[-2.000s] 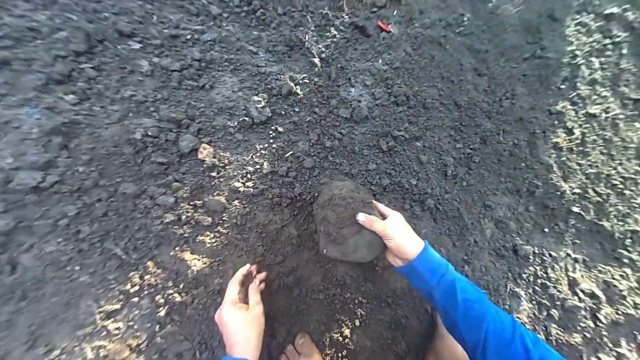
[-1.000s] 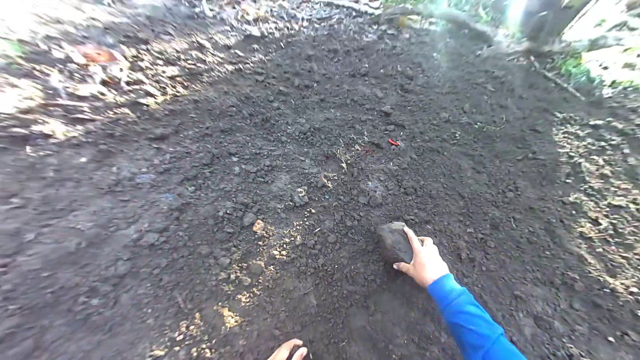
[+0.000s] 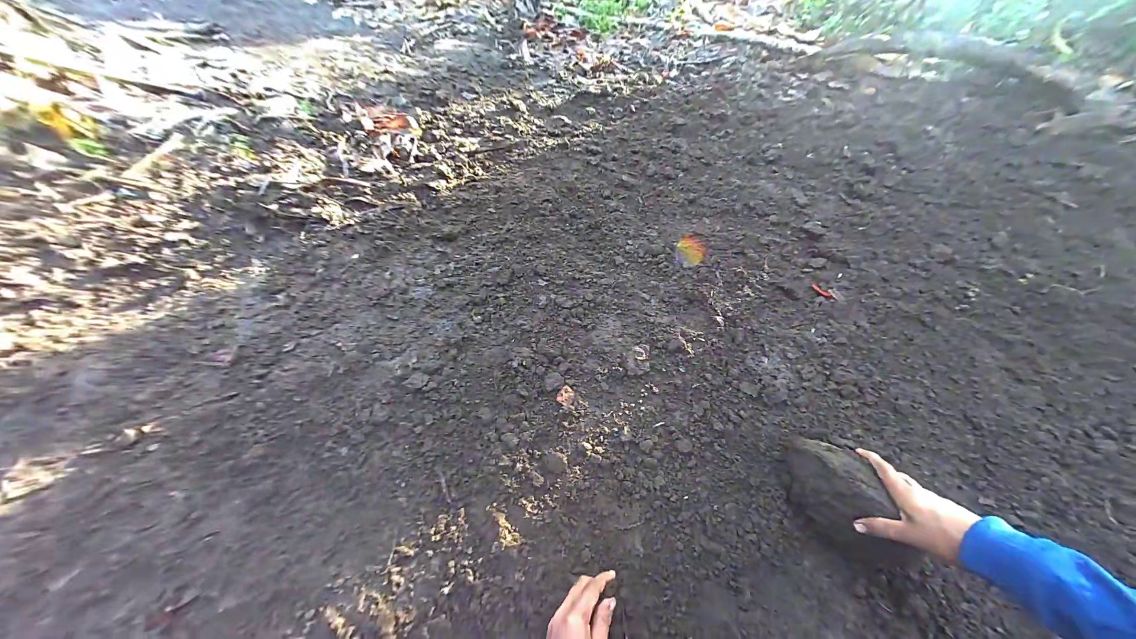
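Observation:
A dark rounded stone, coated with soil (image 3: 830,497), lies at the lower right on dark crumbly soil (image 3: 532,319). My right hand (image 3: 919,515), below a blue sleeve, grips its right side, with the thumb and a finger spread over the upper face; the underside is hidden. At the bottom edge, left of the stone, my left hand (image 3: 583,608) shows only its fingers and thumb, apart from each other and holding nothing.
Sunlit dry leaves and litter (image 3: 293,169) cover the upper left. A branch (image 3: 976,58) lies at the upper right. A small red object (image 3: 824,291) and a reddish fragment (image 3: 565,396) rest on the soil.
The view has tilted up toward the leaf litter. My right hand stays on the stone, which was nearer my left hand two seconds ago. The bare toes seen then are out of view.

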